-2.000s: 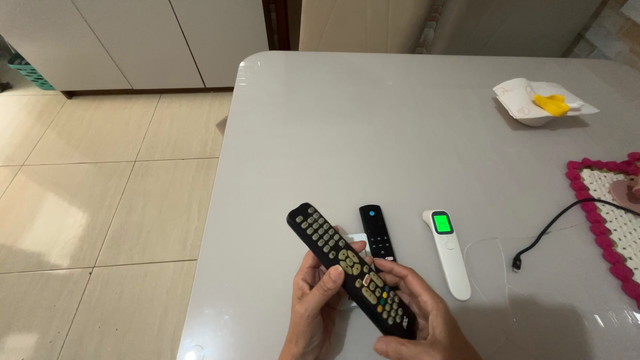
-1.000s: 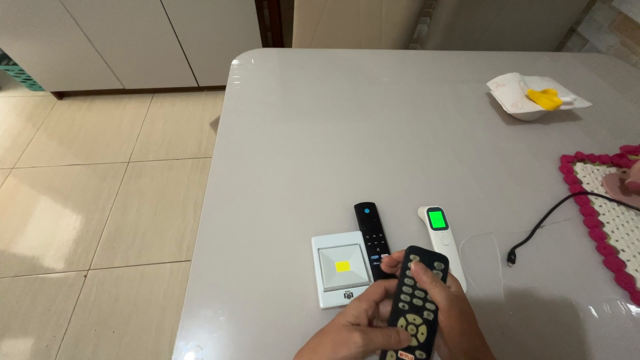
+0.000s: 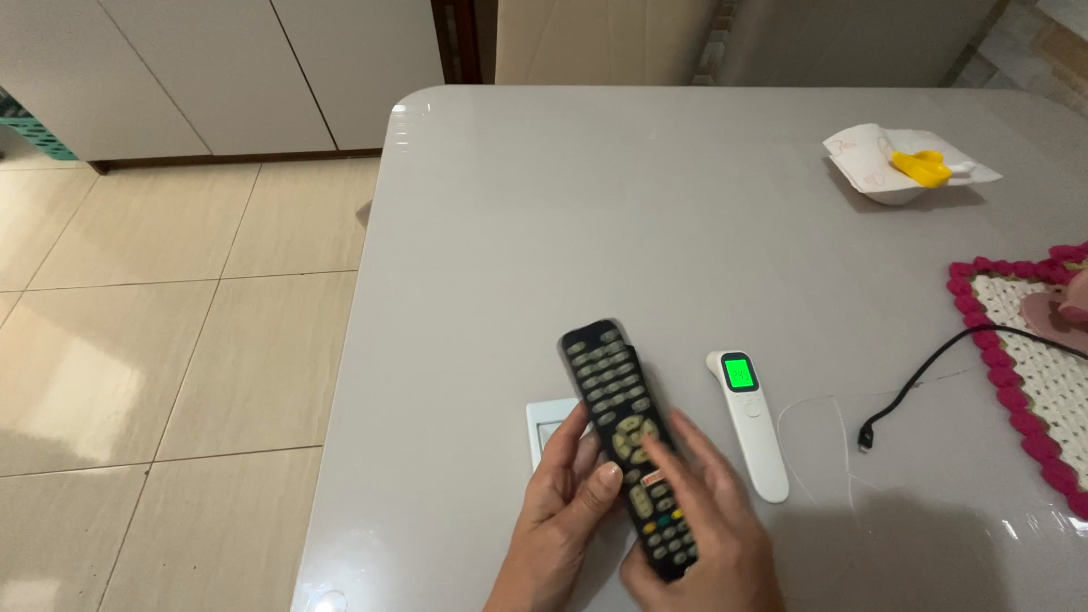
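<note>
My left hand grips a black remote control with pale buttons by its left side, the thumb near its middle. My right hand holds the lower right side, with a finger over the round navigation pad. The remote is raised above the table and slants up to the left. Behind it and my left hand, part of a white square plate shows. Right of my hands lies a white infrared thermometer with a lit green screen. The smaller black remote is hidden here.
The glossy grey table holds a napkin-covered bowl with a yellow item at the back right. A black cable runs onto a crocheted mat with a pink border. Tiled floor lies left.
The large remote has swung from pointing at the lower centre to slanting up left and now covers the smaller remote. My left hand has come over part of the white square plate, which showed whole before.
</note>
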